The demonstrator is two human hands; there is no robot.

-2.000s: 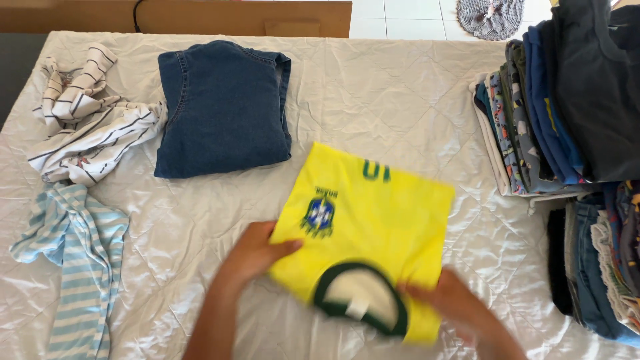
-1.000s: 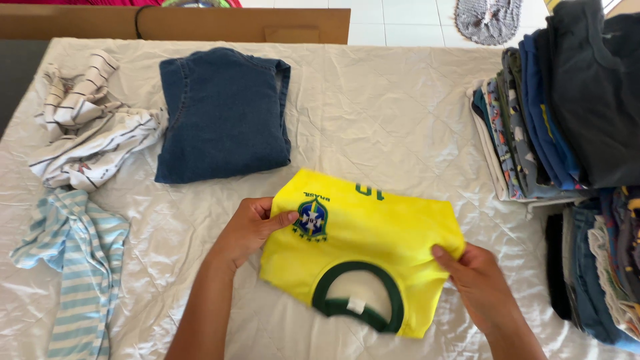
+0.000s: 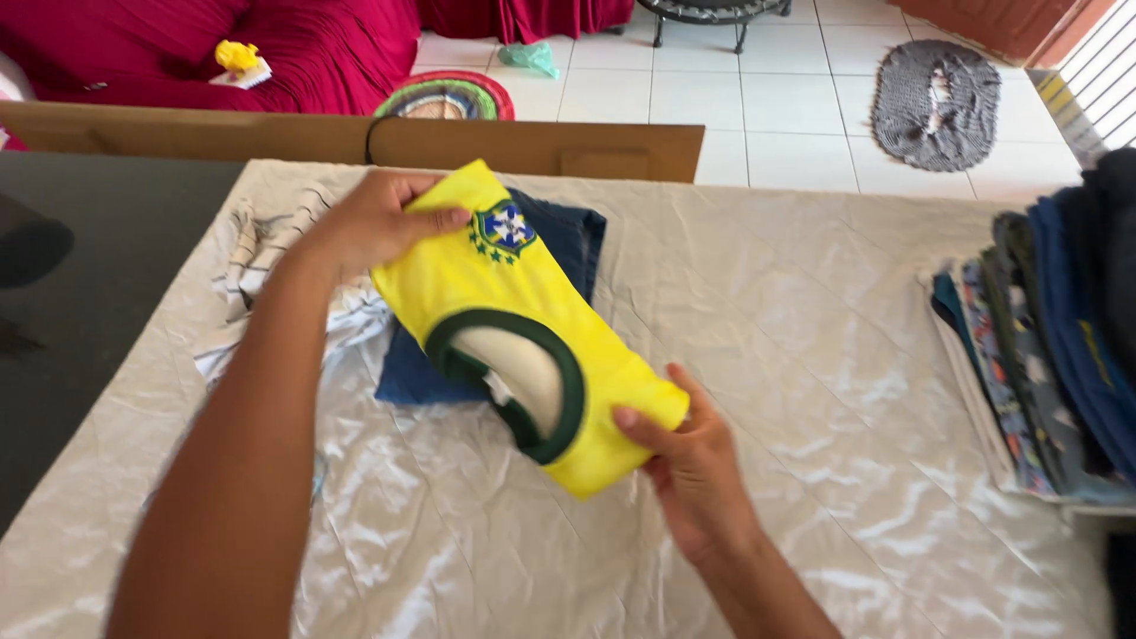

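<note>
Both hands hold a folded yellow jersey (image 3: pixel 612 355) with a dark green collar and a blue crest. My left hand (image 3: pixel 377 222) grips its upper left edge beside the crest, thumb on top. My right hand (image 3: pixel 688 461) pinches the lower right end. The jersey is tilted over a folded pair of dark blue denim garment (image 3: pixel 564 240), hiding much of it. A crumpled white striped garment (image 3: pixel 355 315) lies to the left, partly behind my left hand and forearm. Only a trace of light blue cloth shows beside that forearm.
A quilted, shiny beige cover (image 3: pixel 799 355) lies under the clothes. At the right stands a stack of folded clothes (image 3: pixel 1056 337). A brown board (image 3: pixel 497 146) runs along the far edge, and a dark surface (image 3: pixel 106 266) borders the left. Beyond are a red-covered sofa (image 3: pixel 328 53) and a grey rug (image 3: pixel 936 106).
The jersey, held in both hands, has moved up and left from the bare cover, now overlapping the denim, and is turned more diagonally. The view has tilted up, showing more floor and the sofa.
</note>
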